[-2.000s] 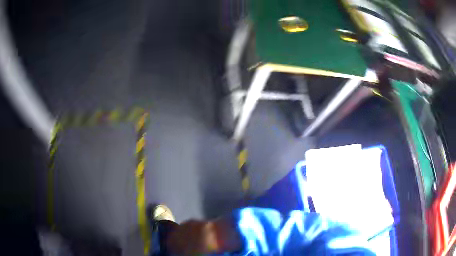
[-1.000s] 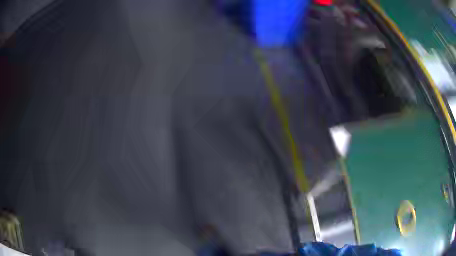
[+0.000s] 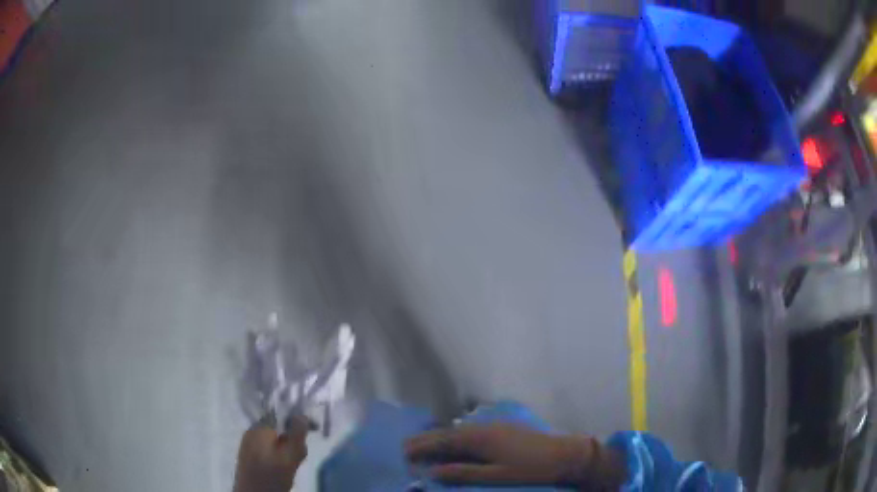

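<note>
My left hand point(image 3: 272, 459), at the bottom left of the head view, is closed around the lower end of a blurred bunch of white and grey parts point(image 3: 300, 377), perhaps antenna cables with white pads. The bunch fans upward above my fingers, over the grey floor. My right hand point(image 3: 510, 455) reaches in from the lower right in a blue sleeve. It lies flat across the blue smock at the bottom centre. Its palm side is hidden, so I cannot tell whether it holds anything.
A deep blue perforated crate point(image 3: 673, 197) stands at the upper right, dark inside, with another blue crate point(image 3: 594, 46) beside it. A yellow floor line point(image 3: 636, 356) runs below it. Blurred metal frames point(image 3: 774, 384) stand along the right side. Grey floor point(image 3: 433, 192) spreads ahead.
The view has swung from the green-topped bench to grey floor and blue crates. My left hand with the white bunch has come into view, and my right hand shows again at the bottom.
</note>
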